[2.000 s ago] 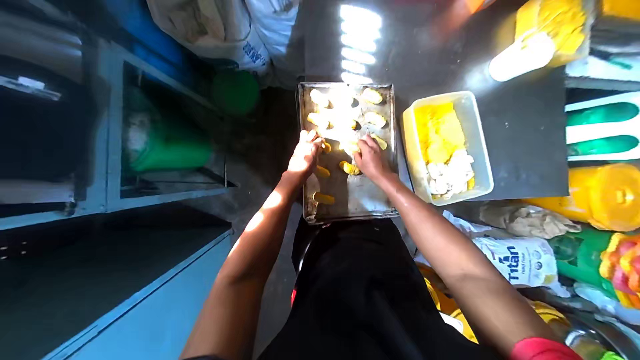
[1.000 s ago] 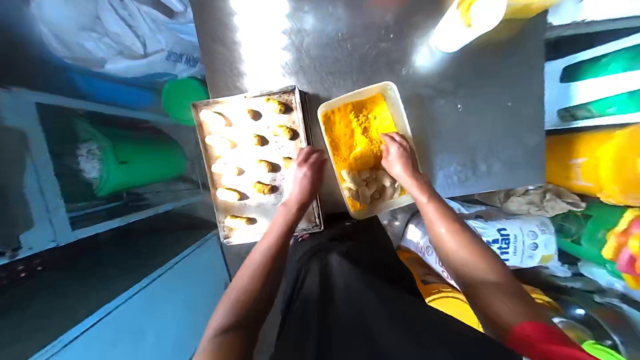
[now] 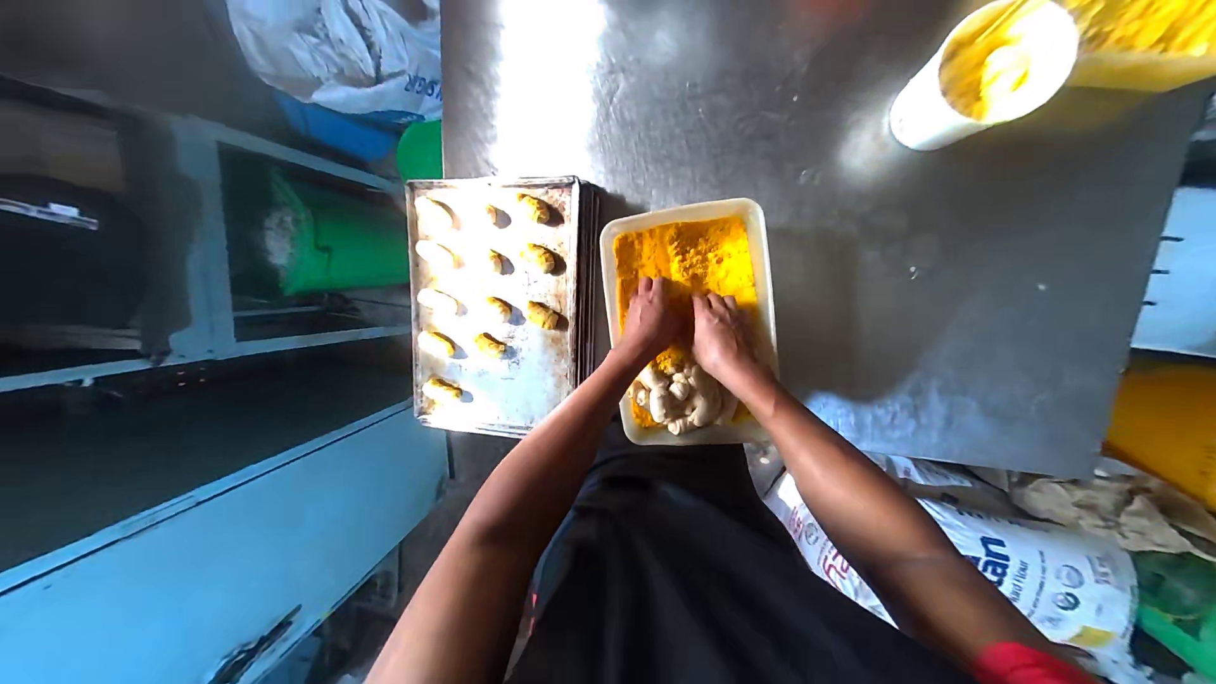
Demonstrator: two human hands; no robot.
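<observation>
Both of my hands are inside a pale plastic tub (image 3: 768,285) of yellow-orange crumbs (image 3: 708,249). My left hand (image 3: 649,320) reaches into the crumbs on the left side, fingers bent down. Just right of it, my right hand (image 3: 722,332) presses its fingertips into the same crumbs. Whether either hand holds a piece cannot be seen. Pale dough pieces (image 3: 686,399) lie heaped at the tub's near end, below my hands. To the left, a metal baking tray (image 3: 494,385) bears rows of crumb-coated dough pieces (image 3: 542,315), on top of other stacked trays.
The tub and trays sit on a metal table (image 3: 855,237). A white cup (image 3: 936,104) with yellow contents stands at the back right, beside a container of yellow crumbs (image 3: 1149,57). Flour sacks (image 3: 1045,579) lie below the table's near edge. A blue metal frame (image 3: 204,237) stands at the left.
My left hand has moved from the tray into the tub, where my right hand was one second ago. Two seconds ago both hands were over the tray. The view has shifted.
</observation>
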